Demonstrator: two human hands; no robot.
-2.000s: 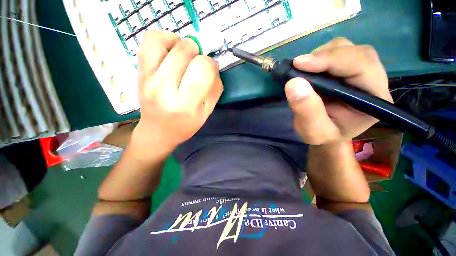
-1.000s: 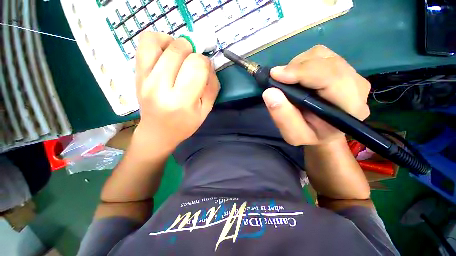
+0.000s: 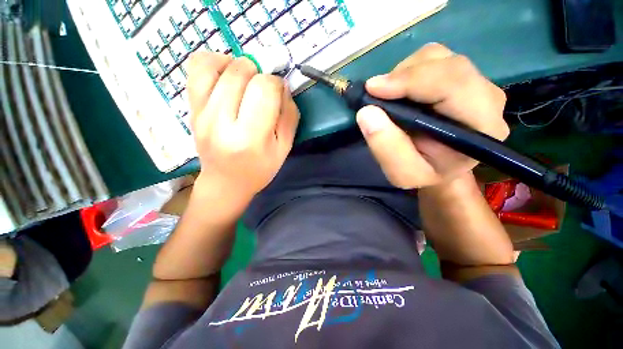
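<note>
My right hand [image 3: 437, 116] holds the black soldering iron [image 3: 464, 142] like a pen, its brass-coloured collar and thin tip pointing left. My left hand [image 3: 240, 123] is closed around a small white piece with a green ring [image 3: 254, 61] at its fingertips. The iron's tip meets the near edge of the PCB panel [image 3: 273, 20] just beside this white piece; the exact contact is too small to tell. The panel lies on the white tray [image 3: 130, 102], which sits tilted on the dark green bench. A thin pale solder wire [image 3: 51, 66] runs in from the left.
Stacked trays [image 3: 48, 123] stand on edge at the left. A flat black rectangle, perhaps a phone [image 3: 586, 26], lies at the upper right. Below the bench are clear plastic bags [image 3: 140, 215], a red item [image 3: 95, 225], a cardboard box [image 3: 546, 228] with red contents and a blue stool [image 3: 604, 218].
The tray and panel have shifted left in view. The iron's tip has moved slightly left along the panel's near edge, and my right hand has moved left with it. Both hands keep their grip.
</note>
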